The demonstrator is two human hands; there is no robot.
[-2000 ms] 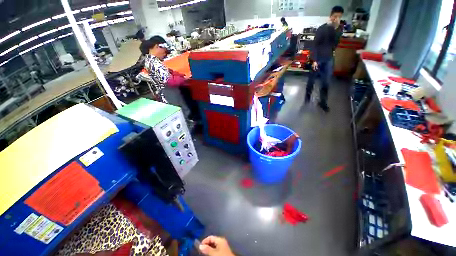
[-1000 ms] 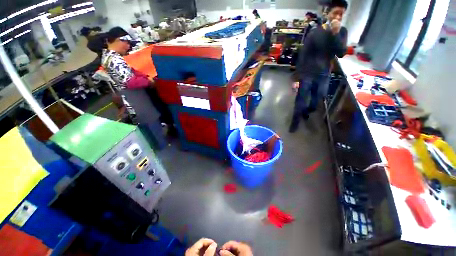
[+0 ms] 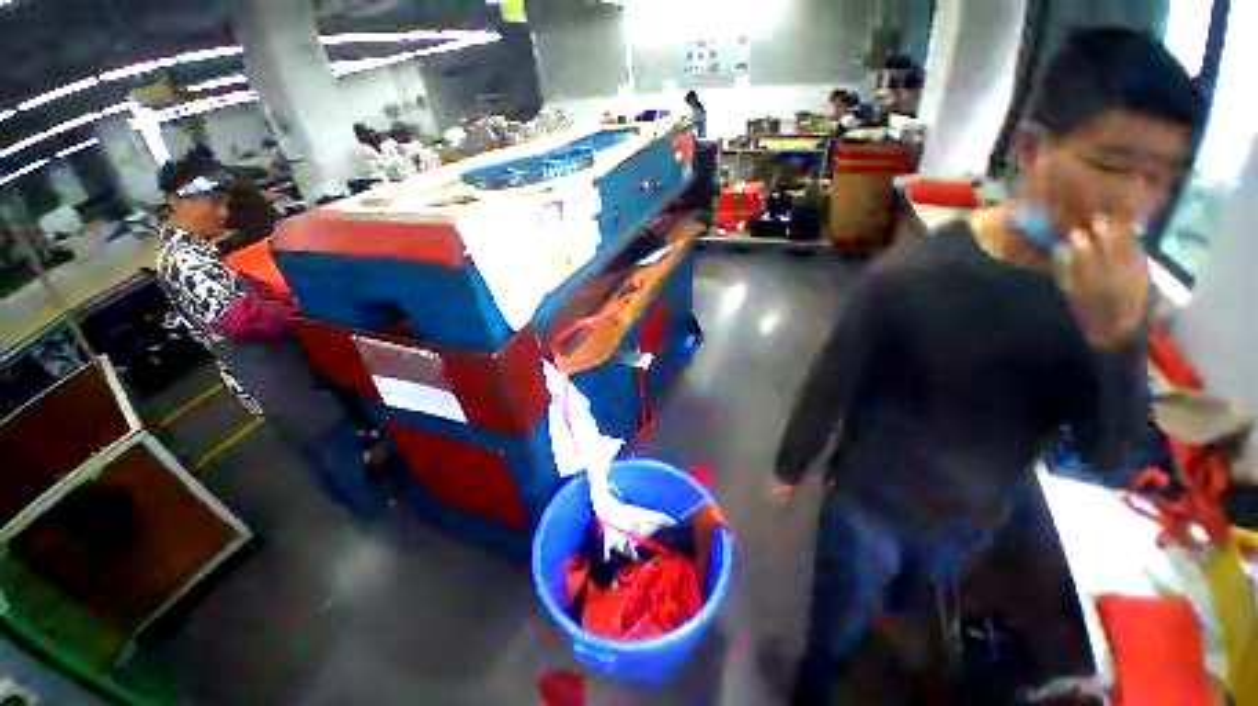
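Neither of my hands is in the picture. Nearest in front of me is a round blue scrap bin on the floor. It holds red offcuts, and a white strip hangs into it from the press side. Behind it stands a long cutting press with blue and red panels and a white sheet on its end. Blue dies lie on its top.
A person in a dark top stands close at the right, one hand near the mouth. Another person is at the press's left. A bench with red pieces is at right. A brown-panelled cart is at left.
My view has moved forward, past the green control box. The bin and press look closer. The person in the dark top is much nearer. My hands, together at the bottom edge before, have left the picture.
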